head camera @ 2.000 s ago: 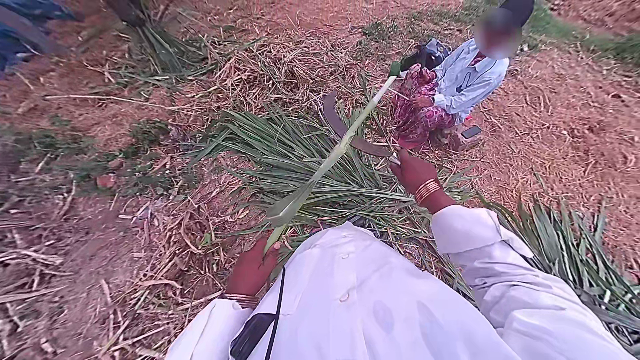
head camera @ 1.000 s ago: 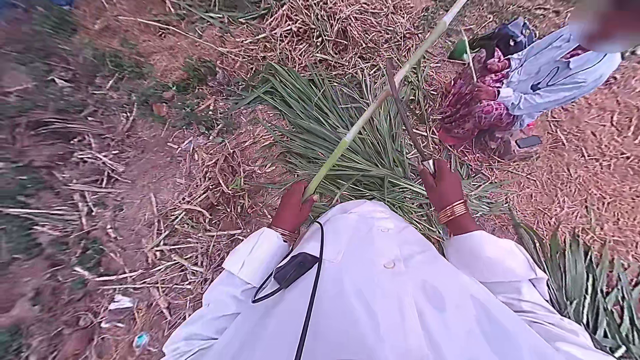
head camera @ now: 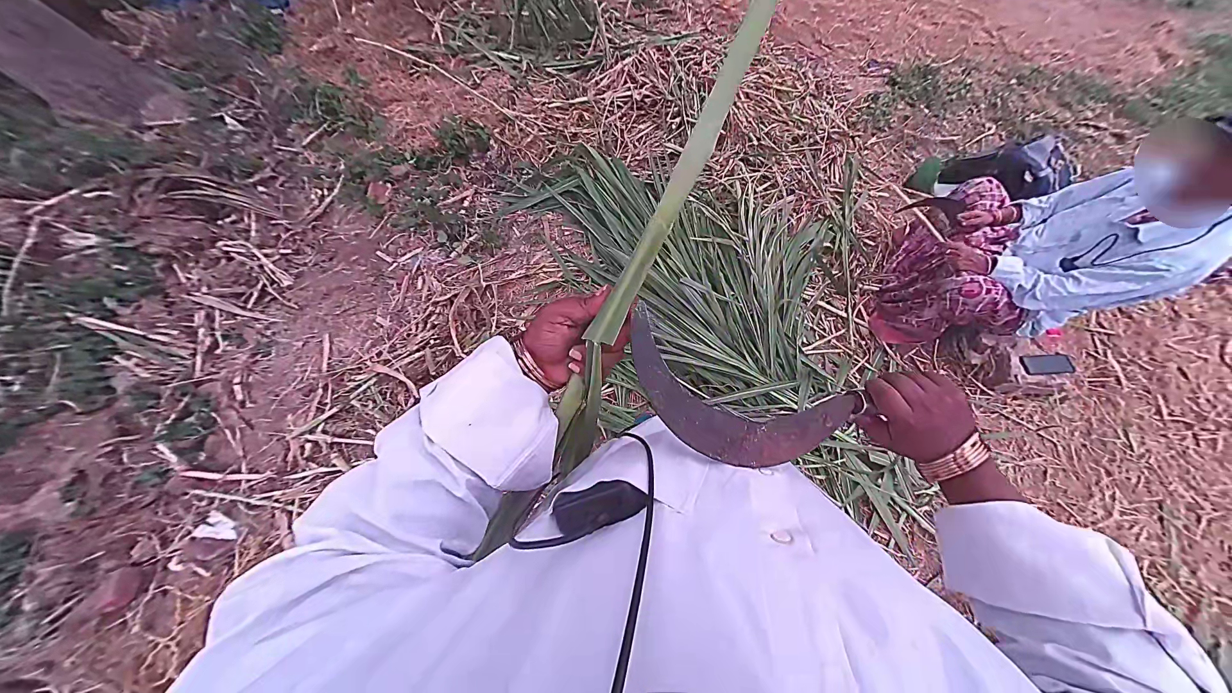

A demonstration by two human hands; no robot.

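Observation:
My left hand (head camera: 570, 337) is closed around a long pale green plant stalk (head camera: 679, 183), which rises away from me past the top edge; green leaf blades hang from its near end over my sleeve. In my right hand (head camera: 919, 416) is the handle of a curved sickle (head camera: 736, 438). Its dark blade bows toward my shirt, and the tip points up close beside my left hand and the stalk. Beyond the blade a heap of long green leaves (head camera: 712, 279) lies on the ground.
Another person (head camera: 1078, 241) sits on the ground at the right, holding a curved blade, with a dark bag (head camera: 1030, 166) behind and a phone (head camera: 1047, 365) nearby. Dry stalks (head camera: 731, 106) litter the ground ahead. A dark beam-like object (head camera: 82, 63) is at the upper left.
The sickle's blade, crossing the stalk one second ago, now lies nearer my shirt, its tip beside my left hand. Leaf blades now hang below that hand. The view has shifted.

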